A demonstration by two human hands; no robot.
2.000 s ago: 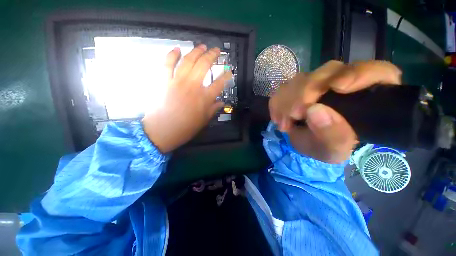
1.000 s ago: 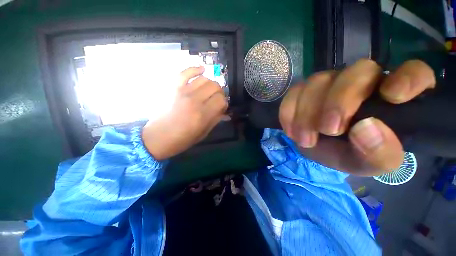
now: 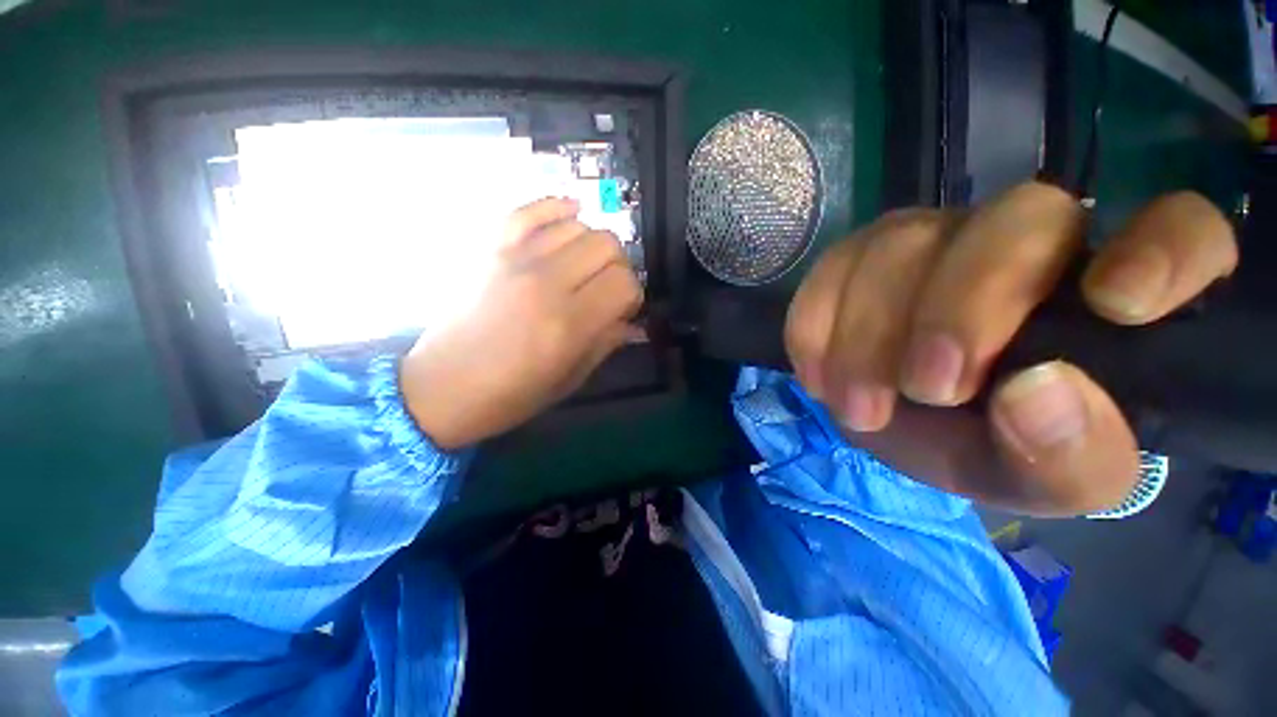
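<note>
The tablet assembly (image 3: 378, 231) lies in its black fixture tray (image 3: 140, 252), its large plate glaring white. My left hand (image 3: 539, 315) rests over the device's right part with fingers curled; its fingertips are partly hidden, so I cannot tell if they pinch anything. My right hand (image 3: 980, 343) is shut around the thick black electric screwdriver (image 3: 1190, 350), close to the camera. The driver's narrow front (image 3: 742, 319) points left over the tray's right edge toward my left fingers; its very tip is not clear. Small teal spots show on the circuit board (image 3: 608, 193).
A round speckled silver screw dish (image 3: 754, 196) stands right of the tray on the green mat (image 3: 49, 294). Another black tray (image 3: 997, 105) lies farther right, with a thin cable beside it. The fan (image 3: 1146, 488) is mostly hidden behind my right hand. Blue bins (image 3: 1039, 588) show below right.
My right hand and the screwdriver have come larger and farther right in view since two seconds ago. My left fingers went from spread to curled. Little differs from one second ago.
</note>
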